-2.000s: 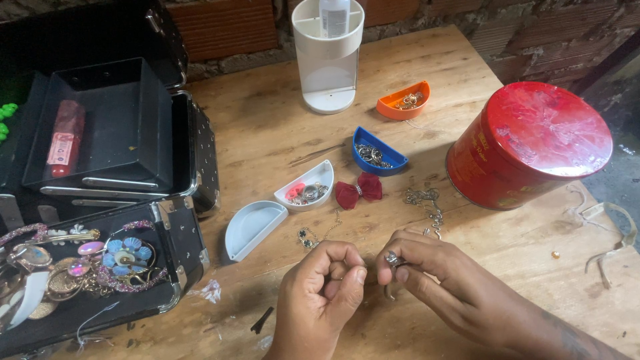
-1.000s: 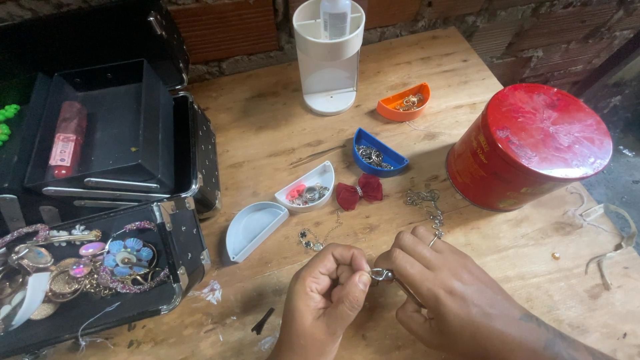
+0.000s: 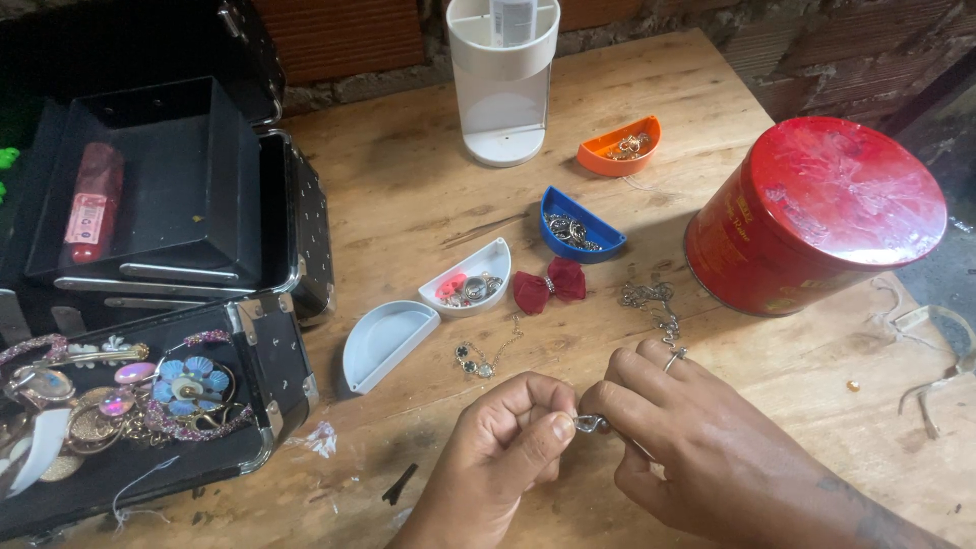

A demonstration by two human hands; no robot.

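Note:
Between my two hands is a small silvery piece of jewelry (image 3: 589,423), its shape partly hidden by fingers. My left hand (image 3: 507,450) pinches one end between thumb and index finger. My right hand (image 3: 675,427), with a ring on one finger, grips the other end. Just beyond the right hand lies a tangled silver chain (image 3: 657,305). A thin bracelet with dark and clear charms (image 3: 483,367) rests beyond the left hand. A dark red bow (image 3: 550,286) with a jeweled center lies beside a white half-round tray (image 3: 496,263) of small jewelry.
A blue tray (image 3: 610,248) and an orange tray (image 3: 591,162) hold jewelry. Nearby are a light grey tray (image 3: 366,335), a white cylindrical holder (image 3: 499,65) and a red tin (image 3: 732,252). An open black case (image 3: 309,229) with a jewelry-filled section stands at left.
My right hand has turned, its back now facing up with the ring in sight. The silvery piece now shows between both hands' fingertips.

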